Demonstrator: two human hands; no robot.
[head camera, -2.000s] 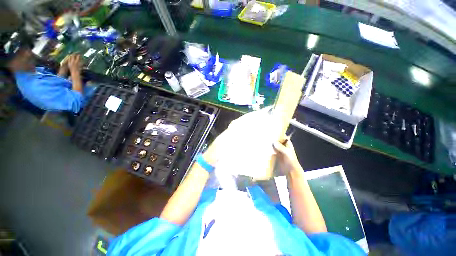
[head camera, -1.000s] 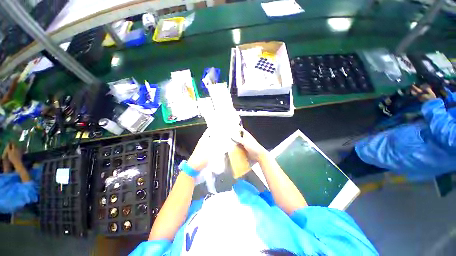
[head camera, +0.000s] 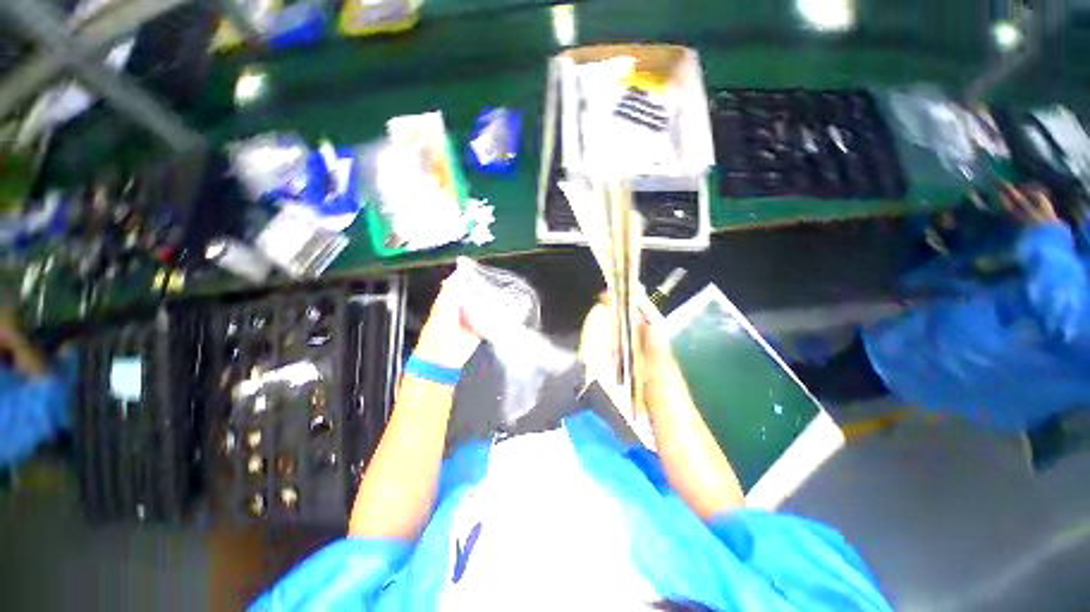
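My left hand (head camera: 452, 320) holds a crinkled clear plastic bag (head camera: 512, 323) that hangs down toward my chest. My right hand (head camera: 622, 341) grips several thin cardboard pieces (head camera: 624, 257), upright and seen nearly edge-on, fanned apart at the top. The two hands are apart, in front of the bench edge. The open carton (head camera: 634, 120) with papers, a yellow item and black dots stands on the bench beyond my right hand. The picture is blurred, so the fingers are not sharp.
A green basket (head camera: 380, 215) and small blue bin (head camera: 495, 139) are on the bench. Black compartment trays (head camera: 281, 395) lie at left, a green-topped board (head camera: 741, 401) at right. Another black tray (head camera: 807, 144) is right of the carton. A person in a blue smock (head camera: 956, 341) is at right, another at far left.
My hands have separated. The bag has come away with my left hand, and the cardboard pieces now stand upright in my right hand. The view has shifted.
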